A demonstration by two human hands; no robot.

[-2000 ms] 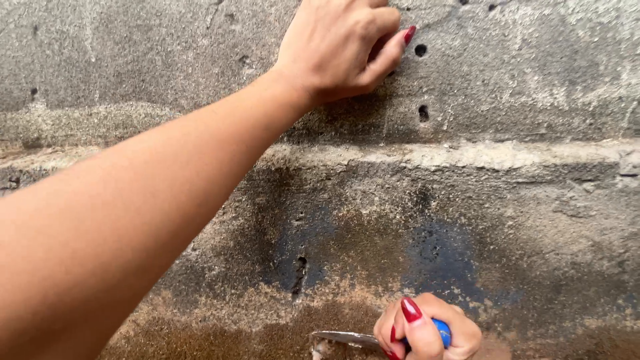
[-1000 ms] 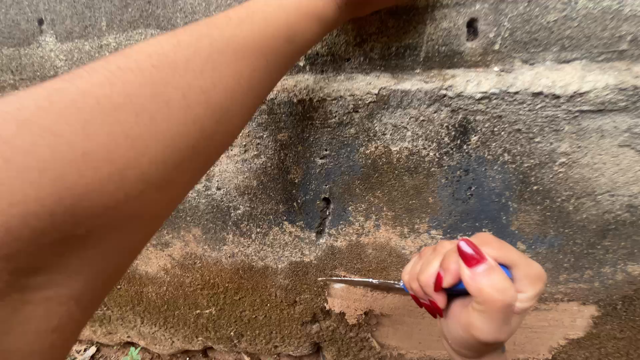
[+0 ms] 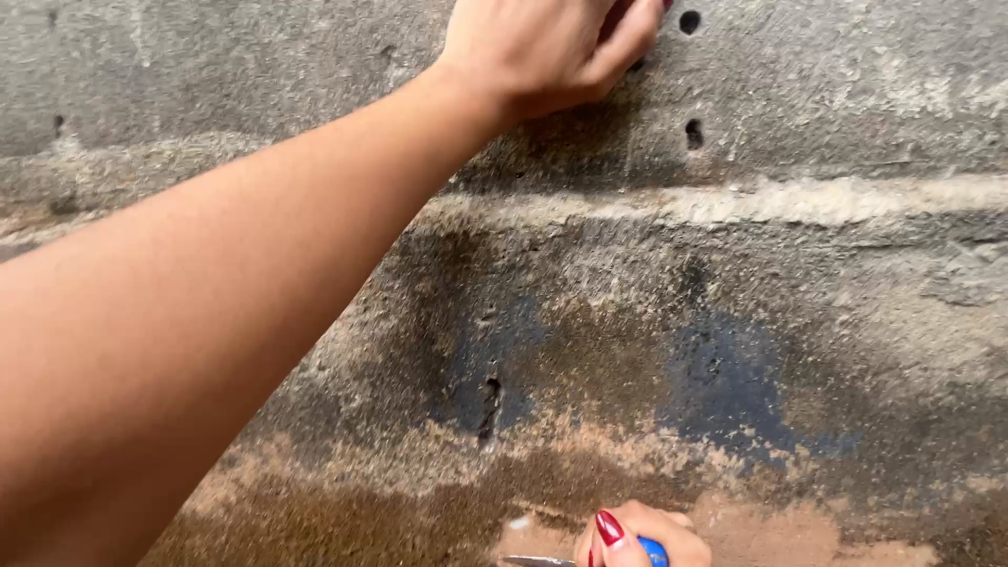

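Observation:
My right hand (image 3: 642, 535), with red nails, is at the bottom edge, closed around the blue handle (image 3: 654, 551) of a scraper-like tool. Its thin metal blade (image 3: 539, 561) points left, low against the rough wall (image 3: 583, 346); the frame edge cuts off part of the tool. Around it the wall shows a smooth pinkish-tan patch (image 3: 764, 528). My left arm reaches across from the lower left, and my left hand (image 3: 551, 47) rests at the wall near the top. Its fingers are partly cut off by the frame, and whether they hold anything is hidden.
A pale ledge (image 3: 787, 201) runs across the wall. Small dark holes (image 3: 690, 22) pit the upper part, and a narrow slot (image 3: 490, 405) lies lower. Blue-grey stains (image 3: 724, 378) mark the middle. Brown, moss-like growth (image 3: 315, 528) covers the lower left.
The view has shifted up and down between frames. Pinkish-tan surface shows around the blade, as it did one second ago. The right hand still grips the blue handle.

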